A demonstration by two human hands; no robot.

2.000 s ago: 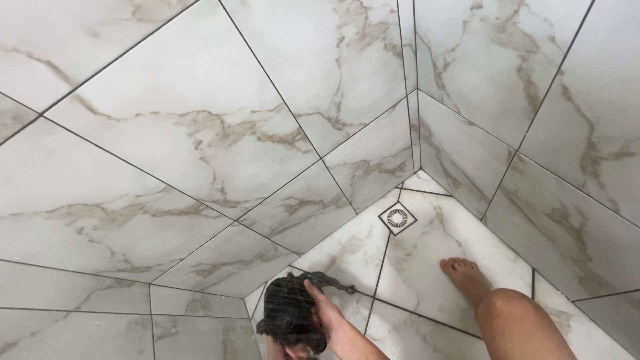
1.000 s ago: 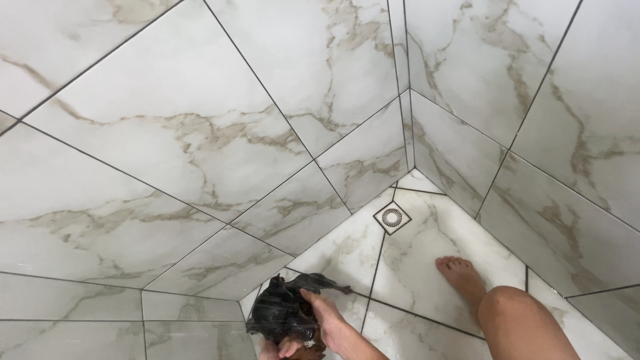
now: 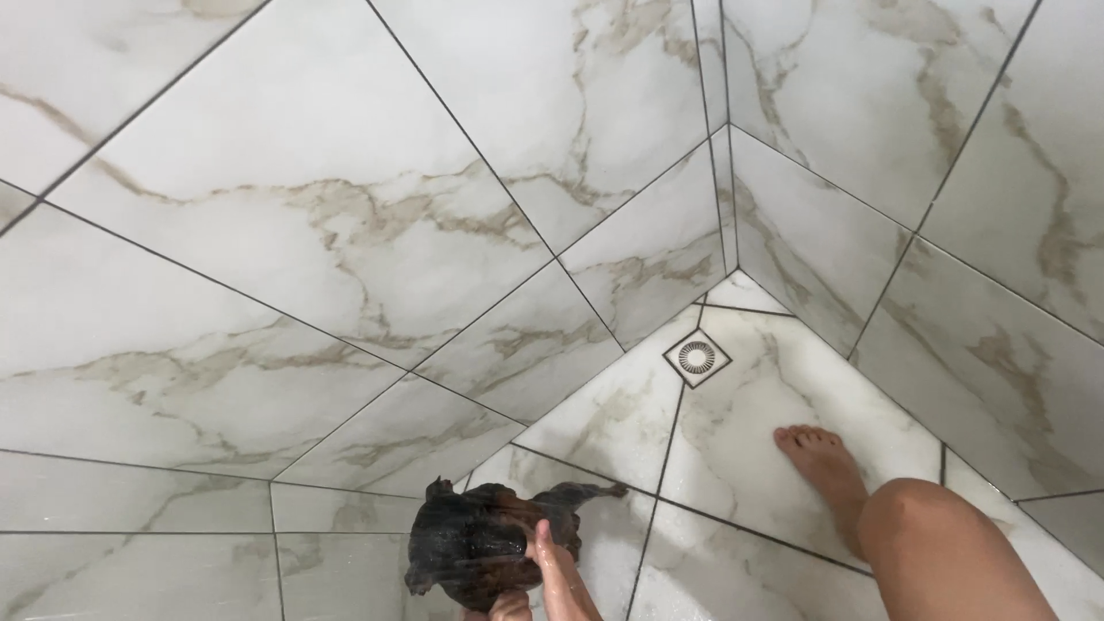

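A small wet dog with black and brown fur is at the lower left of the head view, beside the tiled wall. Its two ears stick out at the left, and a thin dark tail or leg stretches right over the floor. Against the dog's right side in the picture, my right hand holds it, thumb raised and the other fingers partly hidden. Curled at the dog's lower edge is my left hand, mostly hidden by the dog and the frame edge. Streaks of water cross the dog.
Marble-patterned tile walls meet in a corner above the tiled floor. A square floor drain lies near that corner. My bare foot and bent knee are at the lower right.
The dog has turned in my hands, and its ears now show at the left. My right hand has shifted over its body. My foot stays in place.
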